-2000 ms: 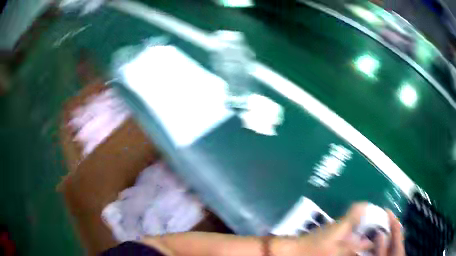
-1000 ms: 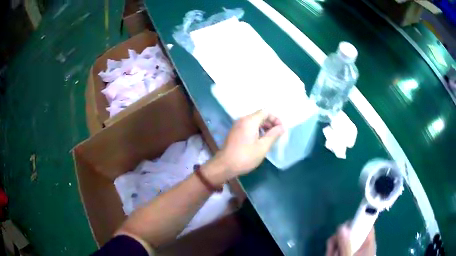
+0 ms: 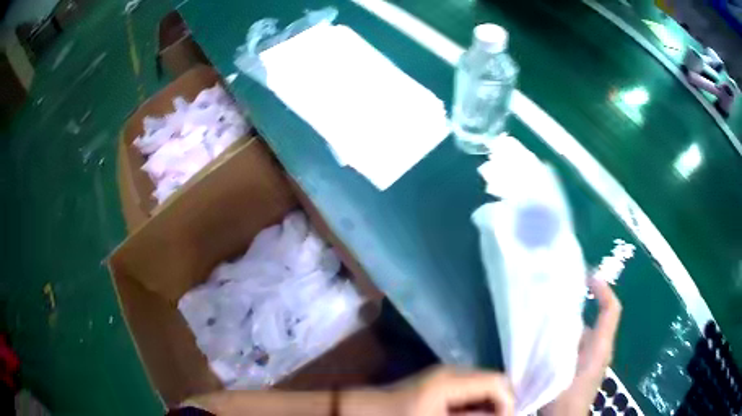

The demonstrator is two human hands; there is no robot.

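Observation:
A white handheld appliance sits inside a translucent white bag (image 3: 533, 301) at the lower right, its round head showing as a grey disc through the film. My left hand (image 3: 464, 392) grips the bag's lower end at the bottom edge, slightly blurred. My right hand (image 3: 598, 345) holds the bag from its right side; part of it is hidden behind the bag. A stack of flat white bags (image 3: 354, 97) lies on the green tabletop.
A clear bottle (image 3: 486, 93) stands near the pale strip, with a white wad (image 3: 508, 162) beside it. Two cartons (image 3: 195, 244) with white and pinkish bundles (image 3: 272, 305) stand left. Small white parts (image 3: 614, 262), black pads (image 3: 612, 400) and black caps (image 3: 712, 374) lie right.
The appliance, bare before, is now inside a bag. My left hand has moved from the bag stack down to the right and took hold of the bag. The view has shifted.

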